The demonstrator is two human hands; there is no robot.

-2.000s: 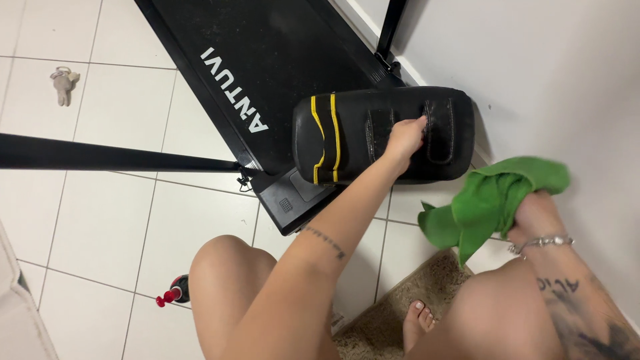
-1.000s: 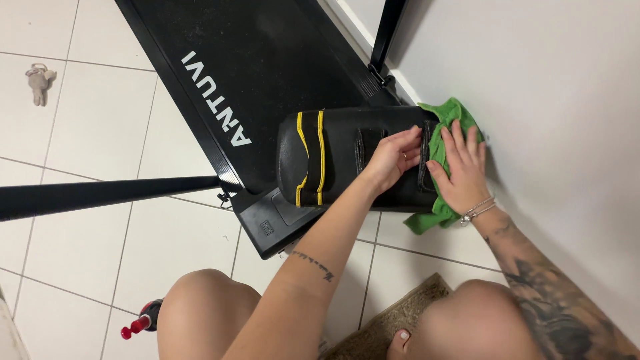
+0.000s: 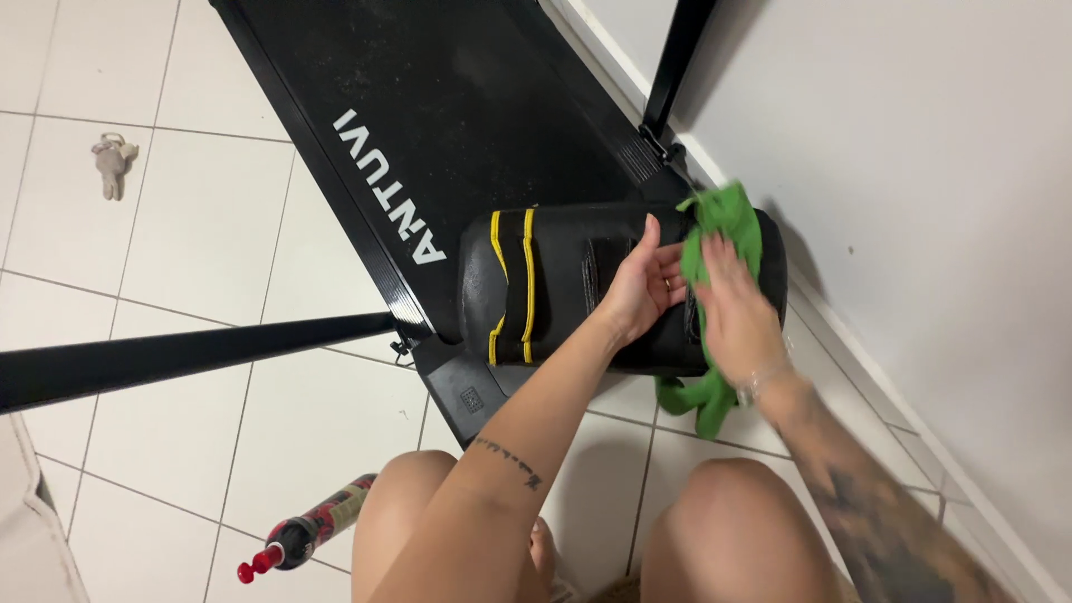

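A black padded strike shield [image 3: 553,289] with yellow-edged trim lies across the near end of a black treadmill [image 3: 469,100]. My left hand [image 3: 645,285] is at the pad's strap, its thumb raised and its fingers reaching toward the strap; whether they grip it is unclear. A green cloth [image 3: 727,219] lies over the right part of the pad, and part of it hangs past the near edge. Slightly blurred, my right hand [image 3: 737,314] presses flat on the cloth against the pad.
Treadmill posts [image 3: 201,347] extend at left and upper right. A white wall [image 3: 921,167] with a baseboard runs along the right. A small plush toy [image 3: 113,166] lies on the tiled floor at left. A bottle with a red cap [image 3: 310,528] lies beside my left knee.
My right hand and the green cloth have come from beside the pad onto its right part. The cloth now reaches further over the pad's top than a second ago.
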